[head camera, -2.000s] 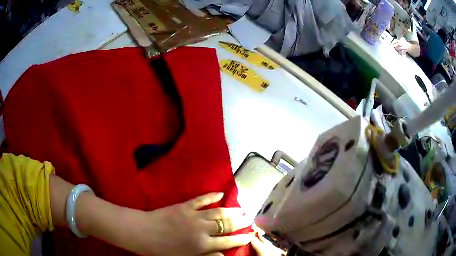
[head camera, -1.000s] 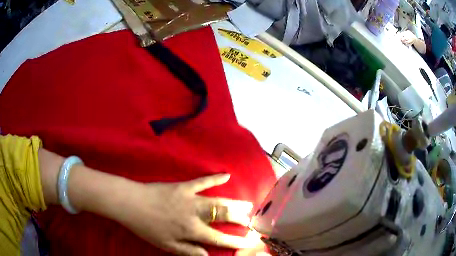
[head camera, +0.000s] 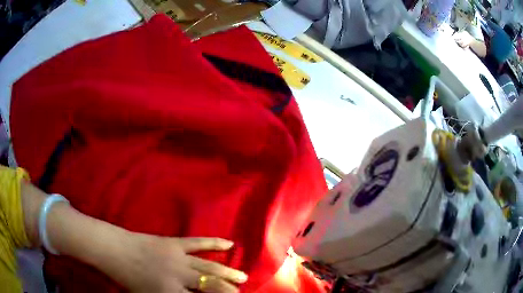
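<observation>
A bright red garment piece (head camera: 172, 126) lies bunched in soft folds over the table, with dark strips showing at its upper right and left side. Its lower right part runs under the cream-white sewing machine head (head camera: 355, 200), where the needle area (head camera: 295, 266) is brightly lit. My left hand (head camera: 183, 269) rests flat on the red cloth, fingers spread, left of the needle area, cut off by the bottom edge. My right hand is not in view.
A brown taped packet (head camera: 212, 14) and yellow stickers (head camera: 292, 71) lie on the white table (head camera: 344, 120) behind the cloth. A grey cloth bundle (head camera: 355, 23) is beyond. Another person's hand (head camera: 467, 41) and a lilac cone (head camera: 436, 16) are at upper right.
The red cloth has folded up and shifted right, covering more of the table and part of the stickers. My left hand has moved left and down, away from the needle area.
</observation>
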